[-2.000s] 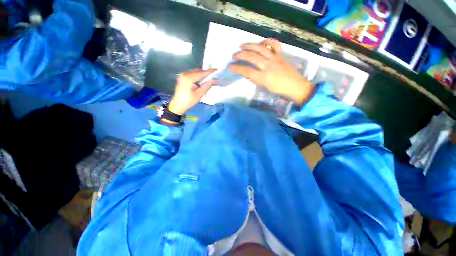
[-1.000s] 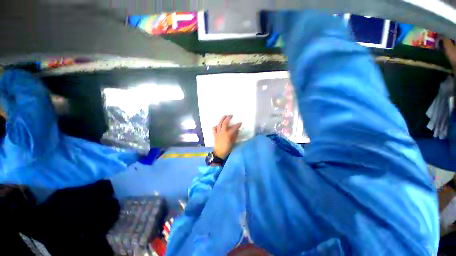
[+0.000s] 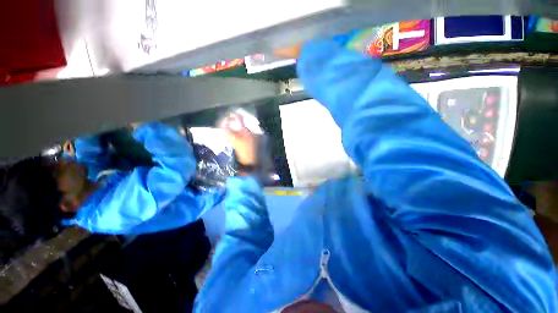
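Note:
A white foam tray (image 3: 311, 142) lies on the dark green bench; its left part shows plain white. A grey, semi-clear tablet-like item (image 3: 468, 116) with reddish print lies in its right part. My right sleeve covers the middle of the tray. My left hand (image 3: 240, 137) is blurred, left of the tray beside shiny clear bags (image 3: 211, 156); a bright patch shows at its fingers, and its grip is unclear. My right hand (image 3: 286, 52) is a small blur under the shelf edge, beside a pale-rimmed box (image 3: 260, 63); its fingers cannot be made out.
A grey-white shelf (image 3: 202, 95) crosses the upper left, with a red item (image 3: 30, 40) above it. Rainbow-coloured lids (image 3: 391, 40) and a navy panel (image 3: 474, 27) stand along the back. A neighbouring worker in a blue smock (image 3: 131, 195) is at the left.
The view has shifted left, with more shelf showing. My left hand has moved off the tray to the left. My right arm still reaches over the tray towards the back boxes.

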